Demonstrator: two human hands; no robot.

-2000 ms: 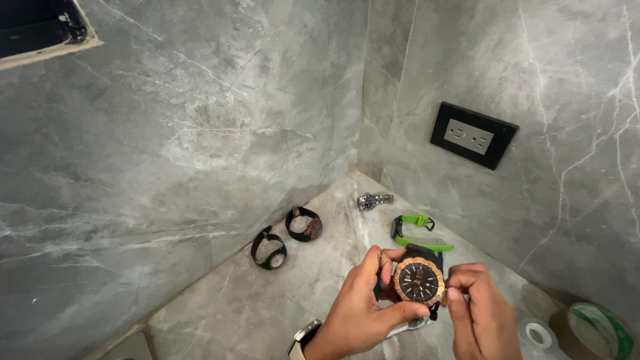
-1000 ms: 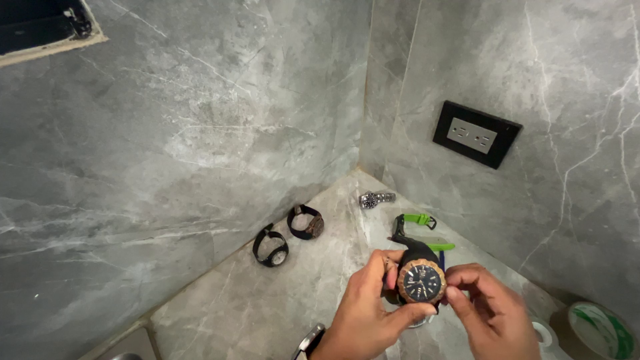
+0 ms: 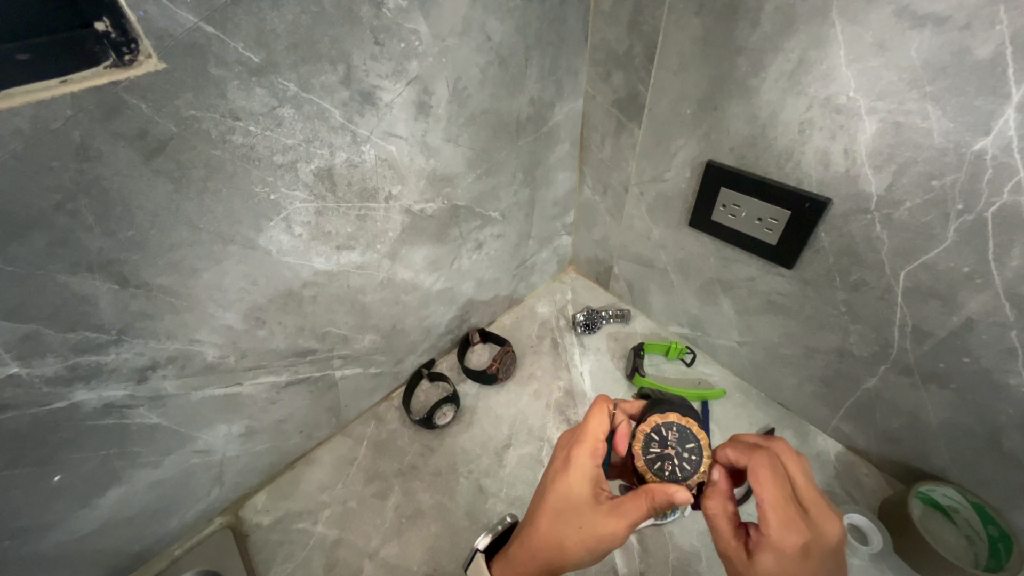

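My left hand (image 3: pixel 588 488) grips a wristwatch (image 3: pixel 671 450) with a black dial, a rose-gold-coloured bezel and a black strap, its face turned up. The thumb and forefinger of my right hand (image 3: pixel 768 496) pinch at the right edge of its case, by the crown. Just beyond lies a watch with a lime green strap (image 3: pixel 680 392), on its side. Farther back is a silver metal-bracelet watch (image 3: pixel 590 321). To the left, two black-strapped watches, one brownish (image 3: pixel 502 364) and one with a pale dial (image 3: pixel 443 413), rest on their sides. Other items beneath my hands are partly hidden.
Marbled grey walls meet behind the stone countertop (image 3: pixel 360 496). A black-framed power outlet (image 3: pixel 760 214) is on the right wall. A roll of tape (image 3: pixel 956 524) and a white ring-shaped item (image 3: pixel 866 532) sit at the lower right. My left wrist wears a watch (image 3: pixel 492 538).
The held watch's face has tilted and turned within my left hand. My right fingers remain at its right edge. The watches on the countertop have stayed in place.
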